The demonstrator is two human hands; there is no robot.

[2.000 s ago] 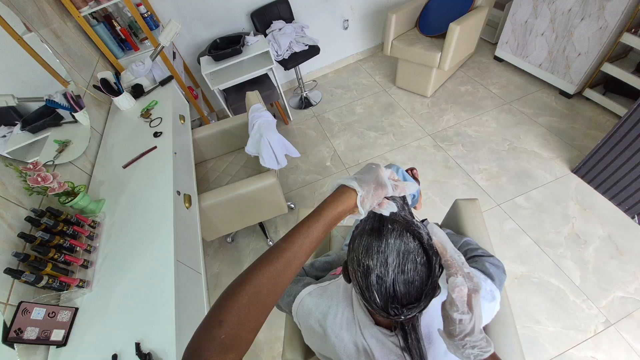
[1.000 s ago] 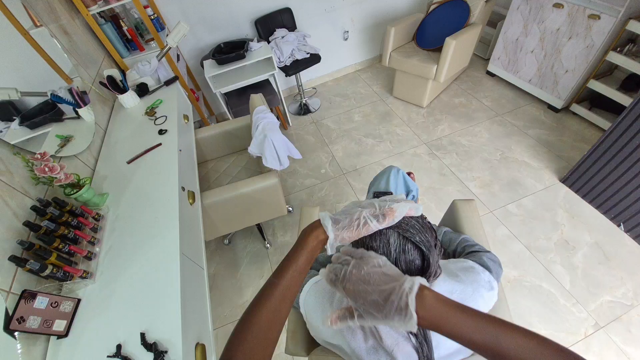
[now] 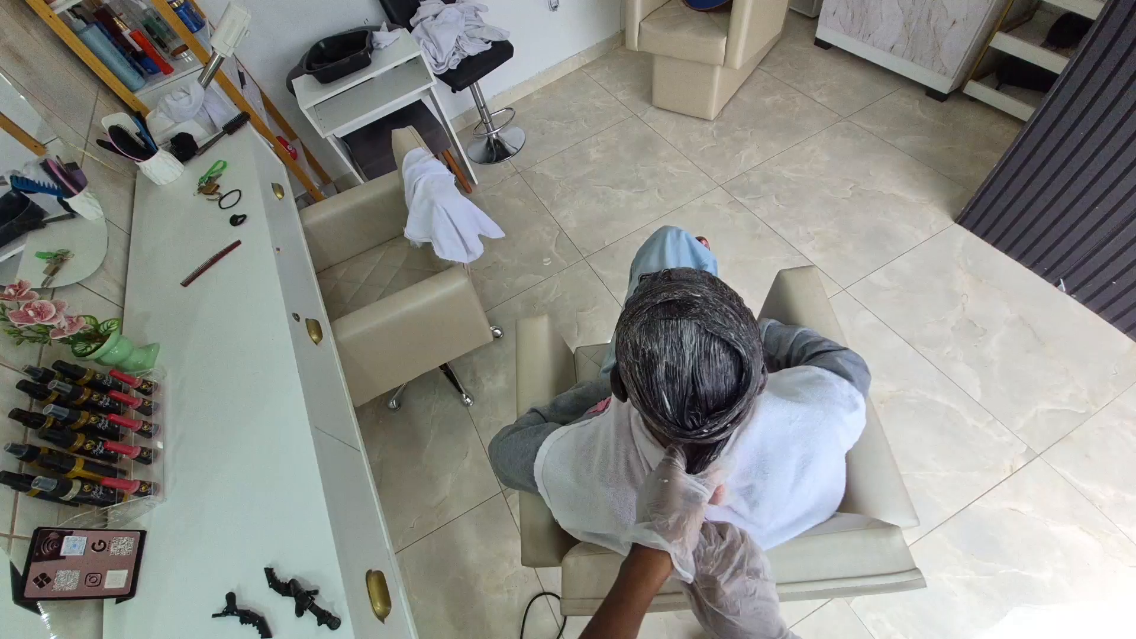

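A person sits in a beige salon chair, seen from above and behind, with a white towel over the shoulders. The dark hair is wet, streaked with a whitish product and smoothed back toward the nape. My left hand, in a clear plastic glove, is closed at the gathered hair just below the nape. My right hand, gloved too, lies directly below and against it; its fingers are mostly hidden behind the left hand and the hair.
On the left, a white counter bears a comb, black hair clips and a rack of bottles. An empty beige chair with a white cloth stands beside it. A dark ribbed panel is at right.
Both hands were on top of the head a second ago; they have come down to the nape. The hair on top now shows uncovered.
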